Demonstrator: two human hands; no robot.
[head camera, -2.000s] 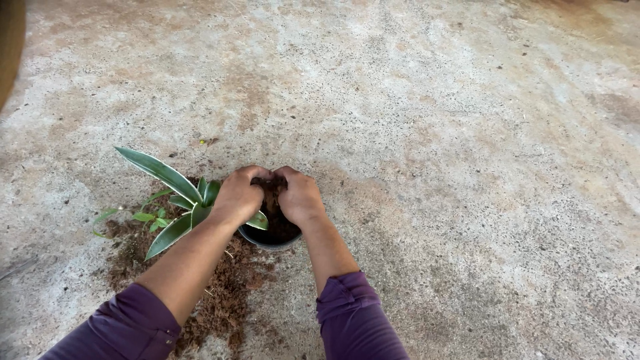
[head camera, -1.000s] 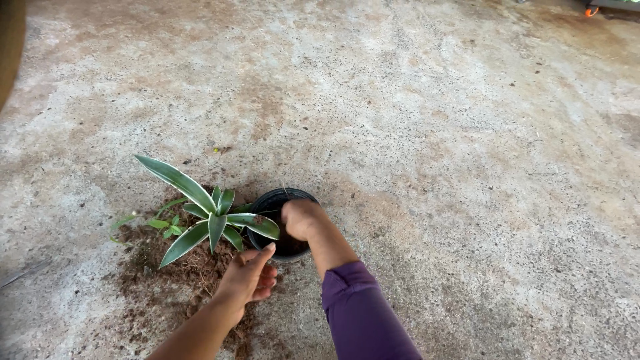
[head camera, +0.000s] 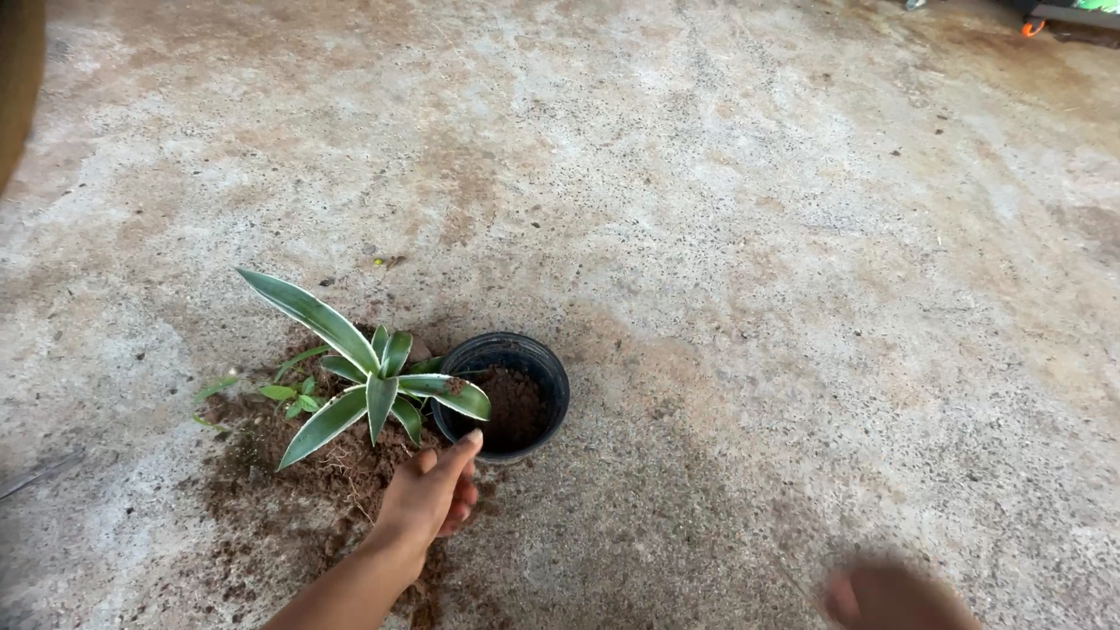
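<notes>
A black plastic plant pot (head camera: 558, 385) stands on the concrete floor with brown soil (head camera: 512, 407) inside. Left of it, a green rosette plant with white-edged leaves (head camera: 381, 389) rests on loose soil, one leaf reaching over the pot's rim. My left hand (head camera: 433, 490) is at the near left side of the pot, its thumb by the rim and its fingers curled; whether it touches the pot is not clear. My right hand (head camera: 892, 595) is blurred at the bottom right edge, away from the pot, and its grip cannot be made out.
Loose soil with fine roots (head camera: 332, 468) spreads over the concrete floor (head camera: 744, 262) left of and below the pot. A small green weed (head camera: 293, 394) lies in it. At the top right is a dark object with an orange caster (head camera: 1032, 28).
My right hand has come out of the pot and moved to the lower right. My left hand, over the pot with the right two seconds ago, is now at its near left side.
</notes>
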